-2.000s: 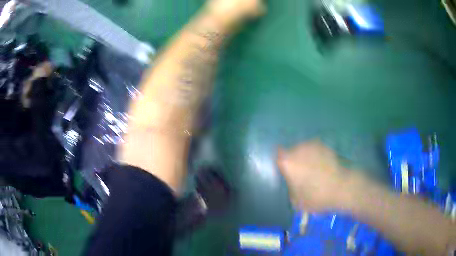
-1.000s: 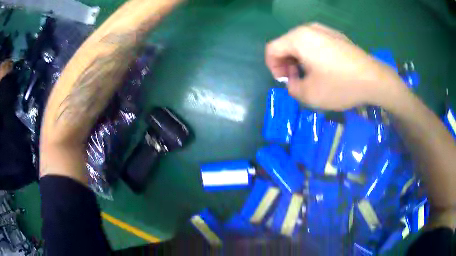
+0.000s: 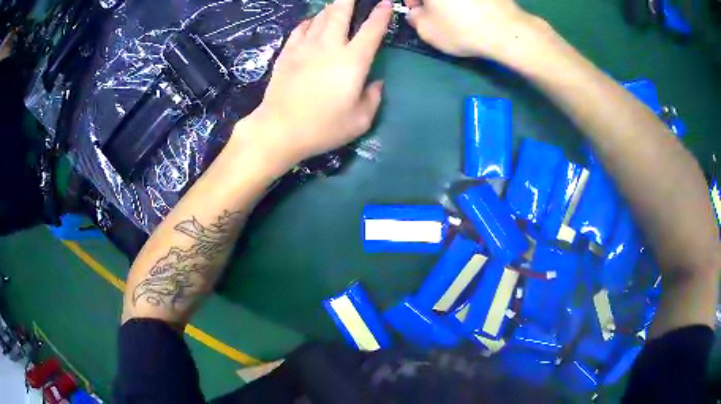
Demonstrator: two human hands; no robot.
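Note:
My left hand (image 3: 320,87) is at the top, its fingertips cut off by the edge, thumb and fingers around a black housing (image 3: 365,14) that shows only in part. My right hand (image 3: 458,28) is beside it at the top edge, its fingertips pinching at a small white part (image 3: 400,8) against the black housing. What lies under the fingers is hidden. Many blue battery packs (image 3: 488,136) lie in a loose heap at centre right, some with white or cream strips and thin leads. One pack (image 3: 403,227) lies flat at the heap's left side.
A shiny clear plastic bag (image 3: 253,63) covers the upper left, with a two-part black unit (image 3: 194,67) on or in it. The green bench top (image 3: 316,229) lies between bag and heap. A yellow floor line (image 3: 213,343) and red objects (image 3: 47,379) show lower left.
My left hand has come into view at the top, beside my right hand, which moved up. A black housing now shows between them. The two-part black unit appears higher, with the plastic around it.

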